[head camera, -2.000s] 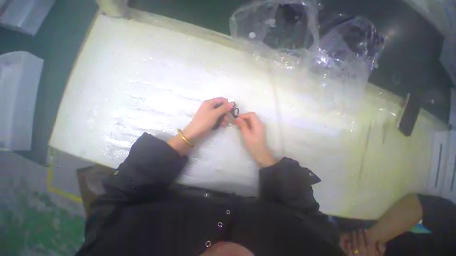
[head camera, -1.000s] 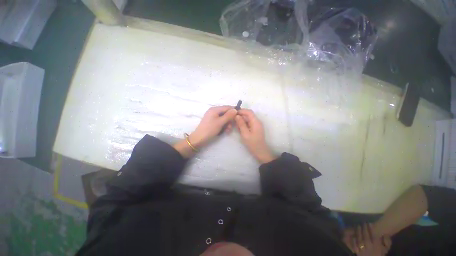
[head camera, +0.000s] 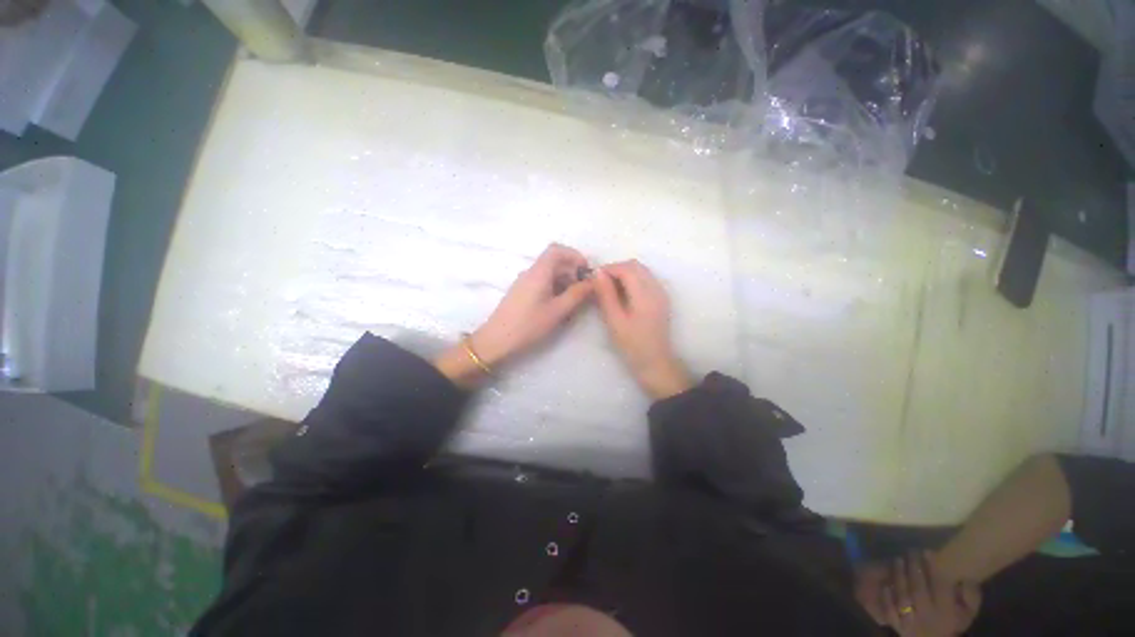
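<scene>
A small dark cable-like piece (head camera: 584, 273) is held between my two hands above the middle of the film-covered table (head camera: 411, 187). Only a bit of it shows at the fingertips; the rest is hidden by the fingers. My left hand (head camera: 541, 299), with a gold bangle at the wrist, grips it from the left. My right hand (head camera: 634, 314) pinches it from the right, fingertips close to those of my left hand.
Clear plastic bags (head camera: 822, 93) with dark contents lie at the table's back edge. A black phone (head camera: 1022, 254) lies at the right. White box parts (head camera: 56, 274) are at the left on the green surface. White boxes (head camera: 1105, 373) stand at the right edge. Another person's hands (head camera: 919, 595) are at the lower right.
The dark piece showed as a small loop, then stuck up above the fingertips; now it is mostly hidden between them. My hands have shifted slightly. The camera view has moved a little.
</scene>
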